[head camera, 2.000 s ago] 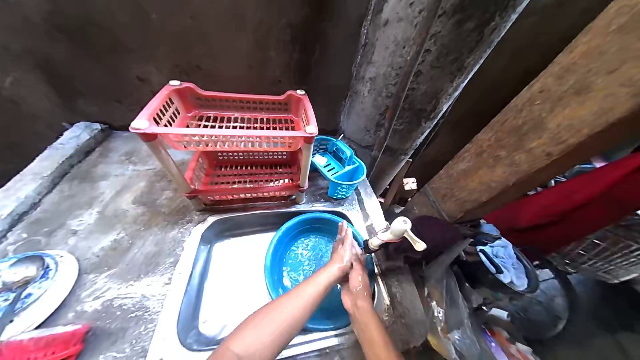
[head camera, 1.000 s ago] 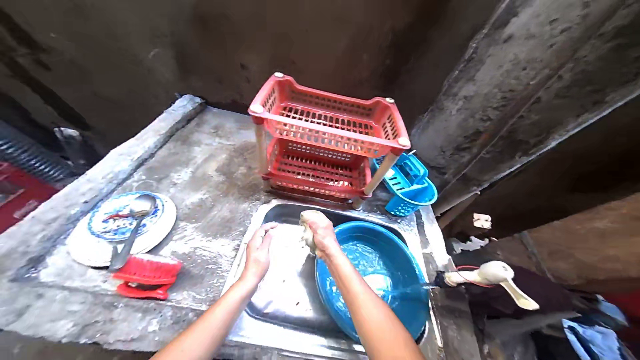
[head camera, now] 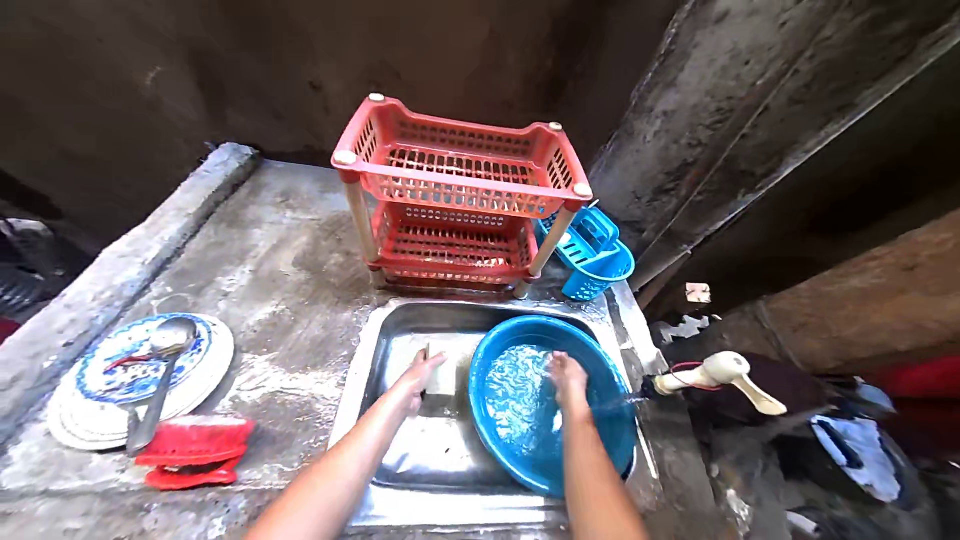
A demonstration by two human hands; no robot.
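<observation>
My left hand (head camera: 417,381) is over the left part of the steel sink (head camera: 427,469), its fingers apart. A pale rectangular patch shows beside it; whether this is an object or a reflection is unclear. My right hand (head camera: 568,375) is over the water inside the blue plastic basin (head camera: 604,409), its fingers bent and blurred. Whether it holds anything cannot be seen. The basin stands in the right part of the sink. Water runs into it from the white-handled tap (head camera: 705,375) at its right.
Behind the sink stands a red two-tier plastic rack (head camera: 465,191), next to a blue plastic caddy (head camera: 596,255). On the concrete counter (head camera: 289,300) at left lie stacked plates (head camera: 214,367) with a metal spoon (head camera: 161,386) on top, beside a red-backed scrubbing brush (head camera: 199,450).
My hands were together at the basin's tap side, then apart near its left side. My right hand has since moved right, over the basin's water. The view has shifted left.
</observation>
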